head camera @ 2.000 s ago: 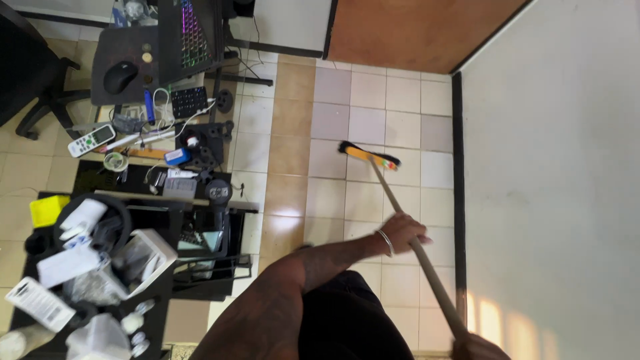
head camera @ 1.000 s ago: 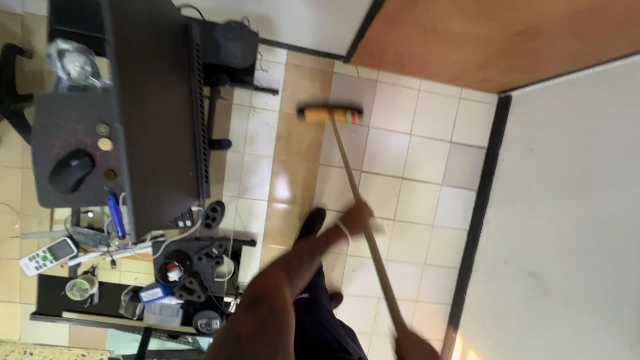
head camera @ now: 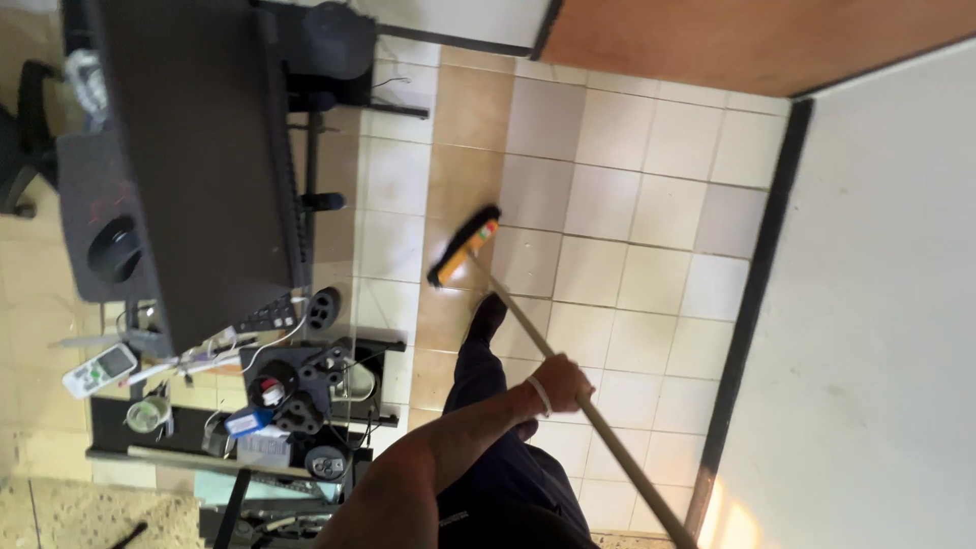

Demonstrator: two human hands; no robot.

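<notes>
My left hand [head camera: 564, 383], with a pale band at the wrist, is closed around the long wooden handle of a push broom [head camera: 627, 461]. The handle slants up and left from the bottom edge to a narrow yellow-orange head with black bristles [head camera: 465, 248]. That head lies tilted over the brown floor tiles, just ahead of my dark shoe [head camera: 488, 314]. My right hand is out of the picture, and so is the handle's lower end.
To the left stand a large dark monitor [head camera: 202, 160], a mouse [head camera: 116, 248] on a mat and a black chair. Lower left, a white remote [head camera: 101, 370] and a cluttered black shelf [head camera: 187, 433]. A white wall [head camera: 862, 305] with dark skirting [head camera: 751, 313] runs along the right.
The broom head has come back nearer my feet and turned from roughly level to diagonal. My right hand, earlier at the handle's lower end, has left the view.
</notes>
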